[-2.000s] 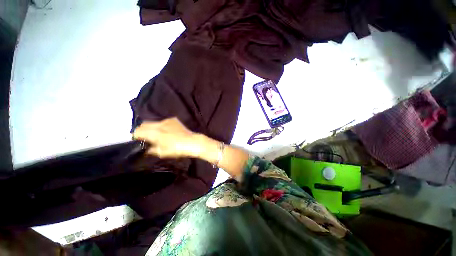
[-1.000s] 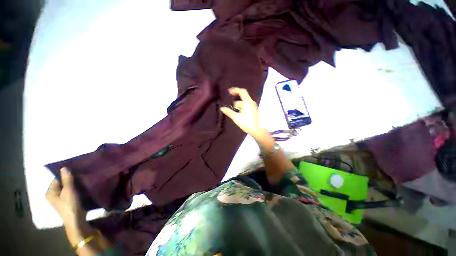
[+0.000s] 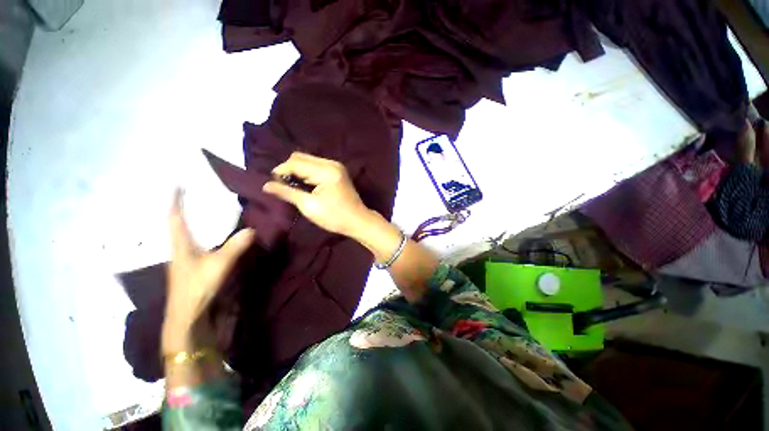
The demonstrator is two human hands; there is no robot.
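A dark maroon garment (image 3: pixel 325 126) lies bunched on the white table in front of me. My right hand (image 3: pixel 325 195) pinches a pointed corner of the garment between thumb and fingers, lifted a little at its left side. A small dark object shows in the right palm, mostly hidden; it looks like thread snips (image 3: pixel 295 181). My left hand (image 3: pixel 198 269) is blurred, with thumb and fingers apart, over the garment's left part. No cloth shows between its fingers.
A heap of maroon garments (image 3: pixel 438 50) lies along the far side. A smartphone (image 3: pixel 449 172) with a strap (image 3: pixel 440 224) lies right of the garment. A green box (image 3: pixel 544 307) stands beside me. Another person's checked clothing (image 3: pixel 653 223) and a hand show at the right edge.
The left hand has moved inward from the far left and let go of the cloth edge. The right hand has moved left and taken hold of a garment corner. The stretched cloth is now bunched.
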